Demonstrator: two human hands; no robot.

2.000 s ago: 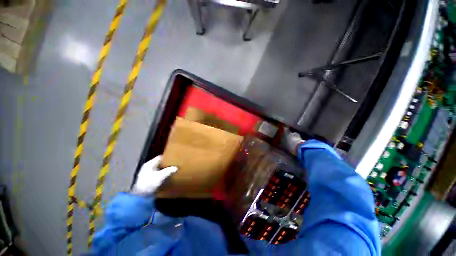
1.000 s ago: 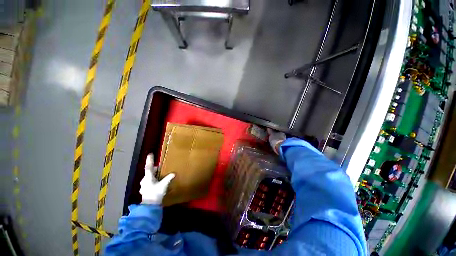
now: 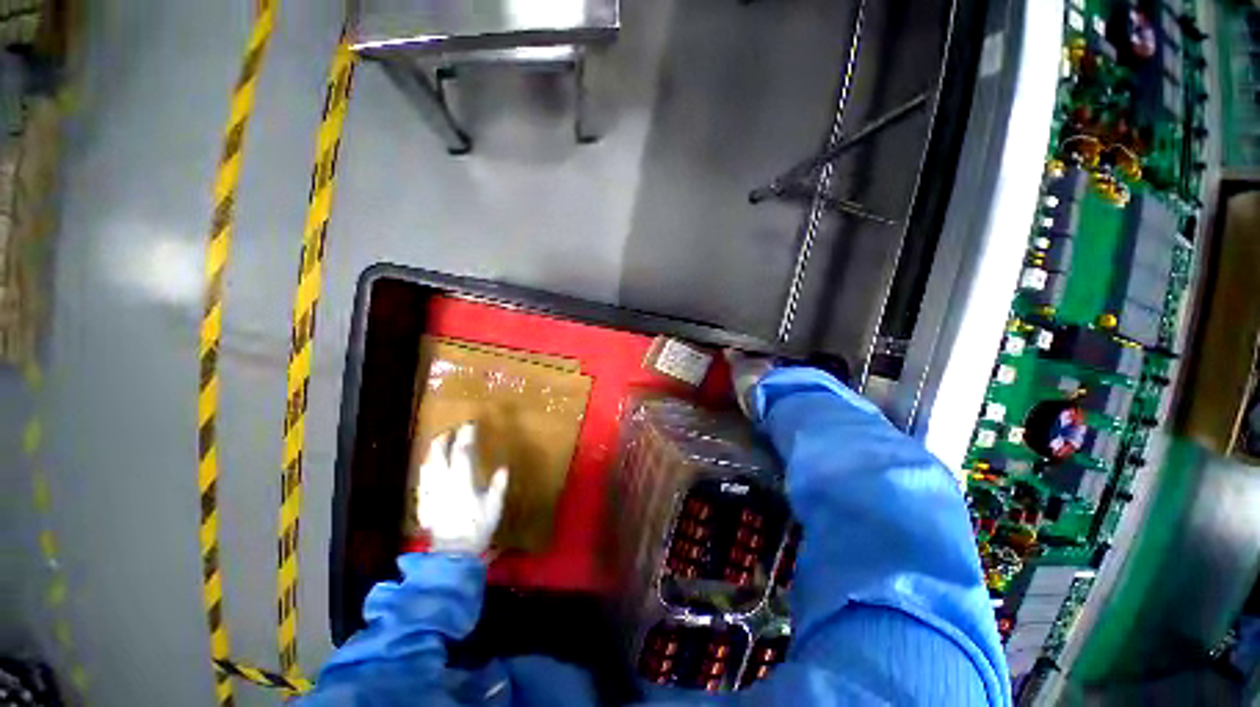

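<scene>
My left hand (image 3: pixel 459 495), white-gloved, lies palm down on a brown cardboard sheet (image 3: pixel 539 435) with its fingers spread. The sheet lies on the red liner (image 3: pixel 608 477) in a black tote (image 3: pixel 484 286). A stack of clear blister trays (image 3: pixel 650 483) stands on the right side of the tote, holding black components with orange copper windings (image 3: pixel 719 541). My right hand (image 3: pixel 748 383) is near the tote's far right rim, largely hidden by its blue sleeve; its grip cannot be seen. A small whitish packet (image 3: pixel 680 361) lies beside it.
A metal-railed conveyor (image 3: pixel 988 235) on the right carries large green circuit boards (image 3: pixel 1099 263). A metal table (image 3: pixel 484 21) stands beyond the tote. Black bars (image 3: pixel 829 159) stand under the conveyor. Yellow-black tape (image 3: pixel 294 401) marks the floor at left.
The cardboard sheet was tilted up at my left hand and now lies flat. My left hand has moved from its edge onto its face. My right hand has moved slightly from the packet.
</scene>
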